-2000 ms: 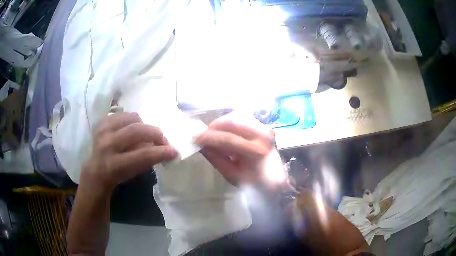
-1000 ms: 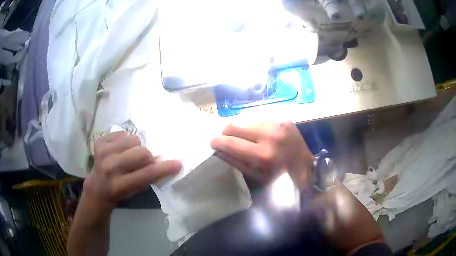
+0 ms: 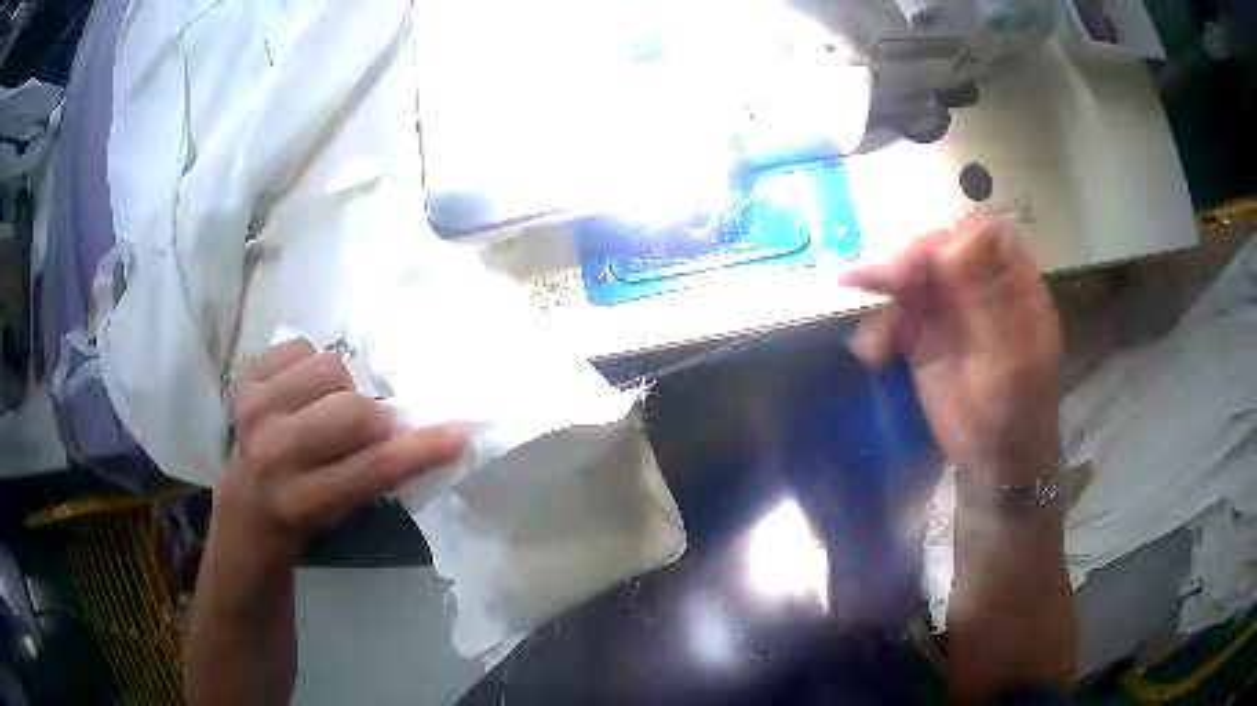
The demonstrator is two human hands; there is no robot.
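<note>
A white fabric piece (image 3: pixel 558 517) hangs over the front edge of the machine table onto the dark-clothed lap. My left hand (image 3: pixel 324 435) grips its upper left part, index finger stretched along it. My right hand (image 3: pixel 965 331) is off the cloth, to the right of the blue plate (image 3: pixel 724 235), slightly blurred; its fingers are partly bent and I see nothing in them. White glare hides the needle area. The clear shield (image 3: pixel 483 221) shows its lower edge above the cloth.
A bundle of white pieces (image 3: pixel 207 166) lies on the left over grey-purple cloth (image 3: pixel 83 248). More white cloth (image 3: pixel 1172 428) lies low right. A yellow wire rack (image 3: pixel 117 607) stands low left. The pale table's (image 3: pixel 1103 179) front edge runs across the right.
My right hand has let go of the white fabric and moved right and up. My left hand still holds it. The machine and plate sit higher in the view.
</note>
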